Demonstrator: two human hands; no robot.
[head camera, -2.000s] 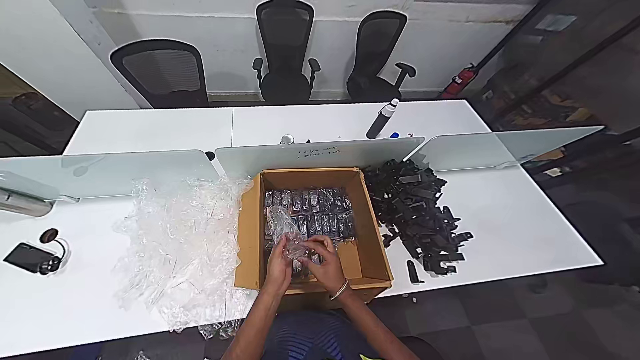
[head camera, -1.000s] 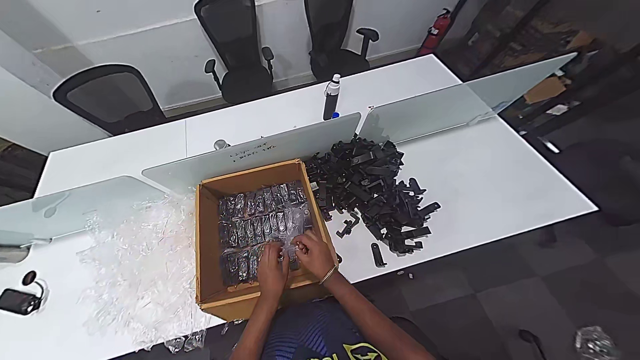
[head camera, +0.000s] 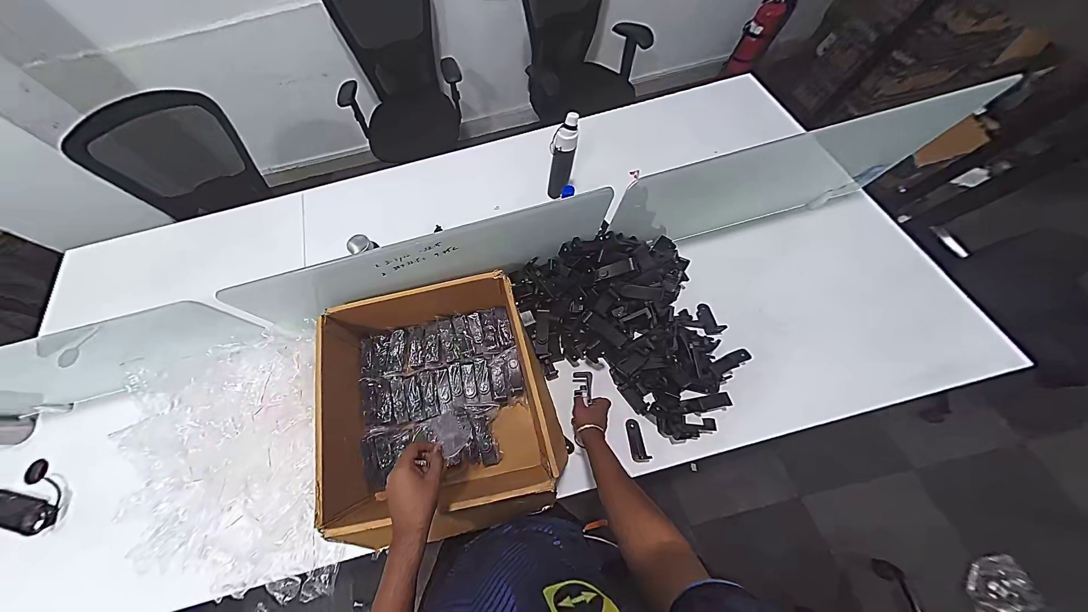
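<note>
My left hand is over the near part of an open cardboard box, its fingers closed on a clear plastic bag. Beneath and beyond it, black parts in clear bags lie in rows inside the box. Right of the box, my right hand holds a small black clip-like part that points away from me. A heap of loose black plastic parts lies just beyond that hand, and a single black part rests to its right near the table's edge.
Many empty-looking clear bags cover the table left of the box. Glass dividers stand behind the box and the heap. A bottle is beyond them. A dark device with a cable lies at far left.
My right hand has moved from beside my left hand over the box to the table on the right, where it holds a black part. The view has shifted.
</note>
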